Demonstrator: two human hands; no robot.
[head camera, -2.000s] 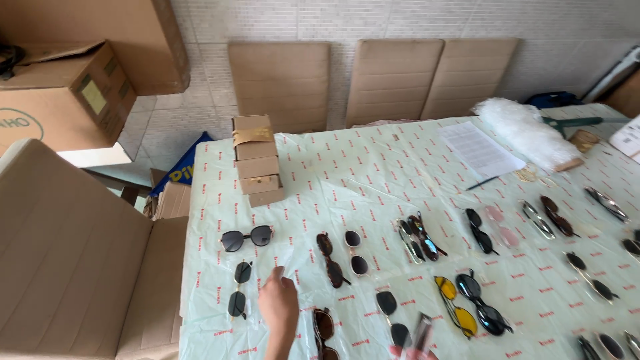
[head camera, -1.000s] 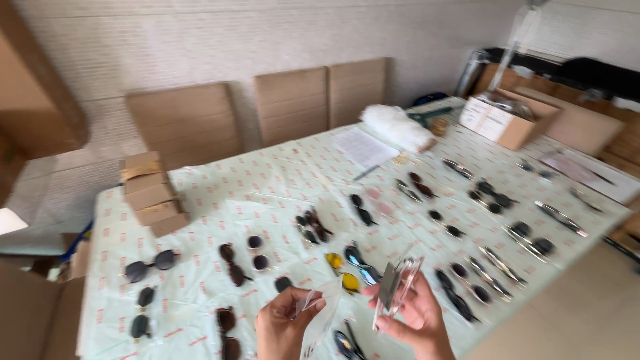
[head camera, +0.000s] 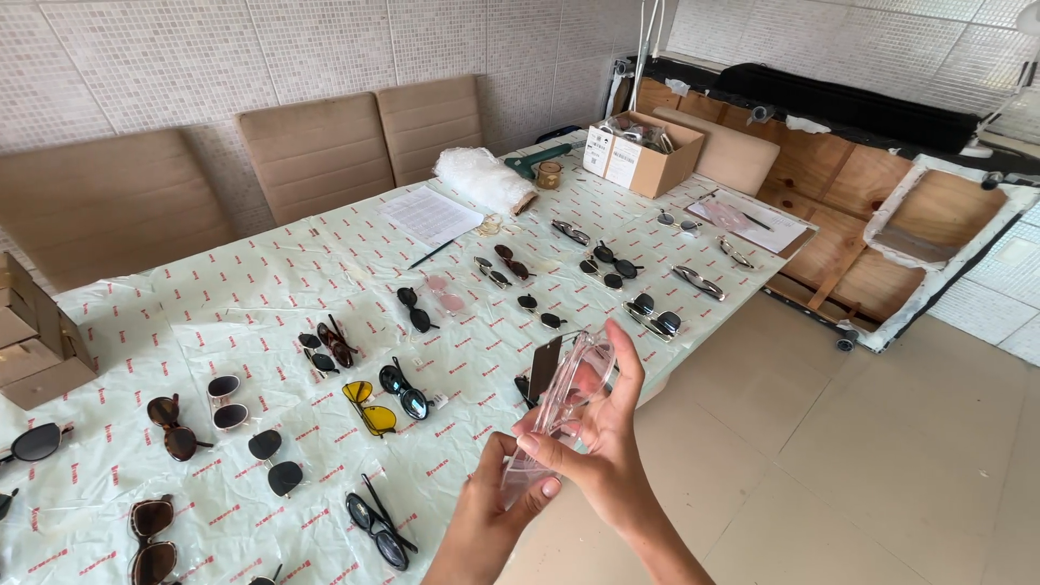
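Observation:
Both hands are raised over the near edge of the table. My right hand (head camera: 605, 439) grips a pair of clear-framed glasses with pinkish lenses (head camera: 589, 374), its fingers along the far side. A dark rectangular tag (head camera: 544, 366) hangs at their left. My left hand (head camera: 496, 504) pinches a clear plastic sleeve (head camera: 524, 479) at the lower end of the glasses; how far the glasses sit inside it cannot be told. On the table left of my hands lie yellow-lensed sunglasses (head camera: 379, 420) and round black sunglasses (head camera: 414, 402).
Rows of sunglasses cover the printed plastic tablecloth (head camera: 244, 325). Small cardboard boxes (head camera: 41, 357) stand at the left. Farther back are a printed sheet (head camera: 431, 213), a white roll (head camera: 486, 180), a tape roll (head camera: 549, 175), an open carton (head camera: 658, 162) and a clipboard (head camera: 751, 223). Chairs line the wall.
Two seconds ago the left hand was low over the table, apart from the right. Now both hands are together at the clear glasses and sleeve. The view has swung to the right.

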